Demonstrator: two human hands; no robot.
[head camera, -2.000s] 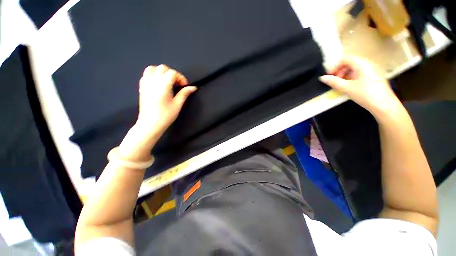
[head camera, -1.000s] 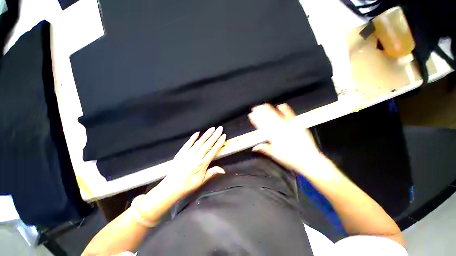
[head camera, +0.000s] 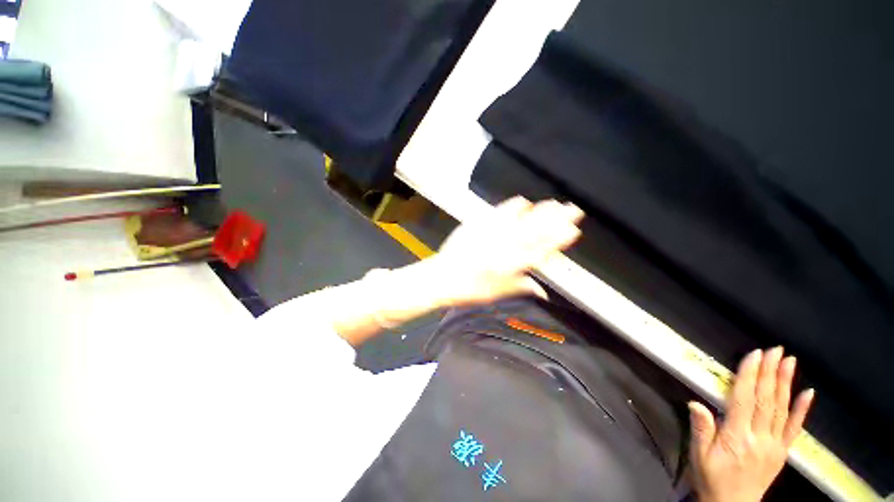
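Note:
A black cloth panel (head camera: 647, 167) lies on the white table, its near part in soft folds running along the table edge. My left hand (head camera: 505, 250) is slightly blurred, palm down with fingers out, over the table edge at the panel's near left corner. My right hand (head camera: 750, 426) lies flat at the near edge, fingertips on the black cloth and fingers slightly apart. Neither hand pinches anything. The panel's far and right parts are cut off by the picture's edge.
Dark cloth (head camera: 343, 69) hangs left of the table. The table's near edge (head camera: 627, 319) runs diagonally past my apron. On the floor at left are a red dustpan-like object (head camera: 238, 238) and long sticks. Folded grey-green cloth (head camera: 24, 90) is at far left.
My view has swung left, bringing the floor and red object into sight; the amber bottle is out of view. My hands are farther apart along the near edge, the left at the panel's left corner.

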